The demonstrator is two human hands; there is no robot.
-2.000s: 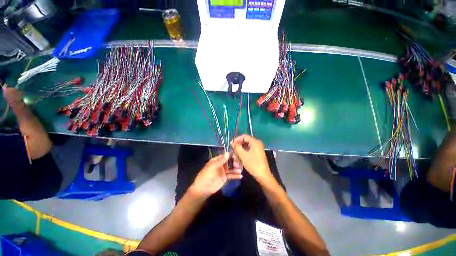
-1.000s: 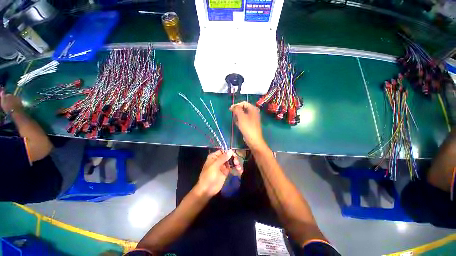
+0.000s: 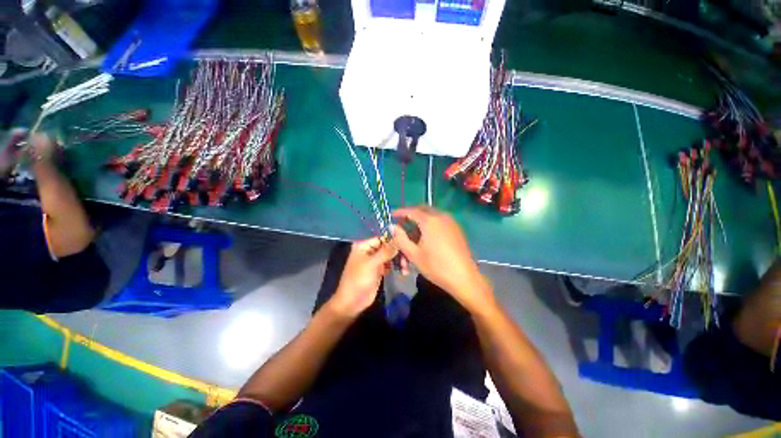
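My left hand holds a wire harness by its connector end, at the bench's front edge above my lap. Its thin white, red and dark wires fan up and to the left. My right hand is beside it, its fingers at the wires near the connector. The fingers hide the connector and what exactly they pinch. A white machine stands ahead. Its round black twisting head is low on the front, and a red wire runs between it and my hands.
A large harness pile lies left of the machine, a smaller bunch right. Looser harnesses overhang the bench edge at far right. A blue tray and a yellow drink container are at the back. Neighbours' arms show at both sides.
My right hand has come back from near the twisting head to my left hand. The view has turned and shifted slightly. The left hand still holds the harness.
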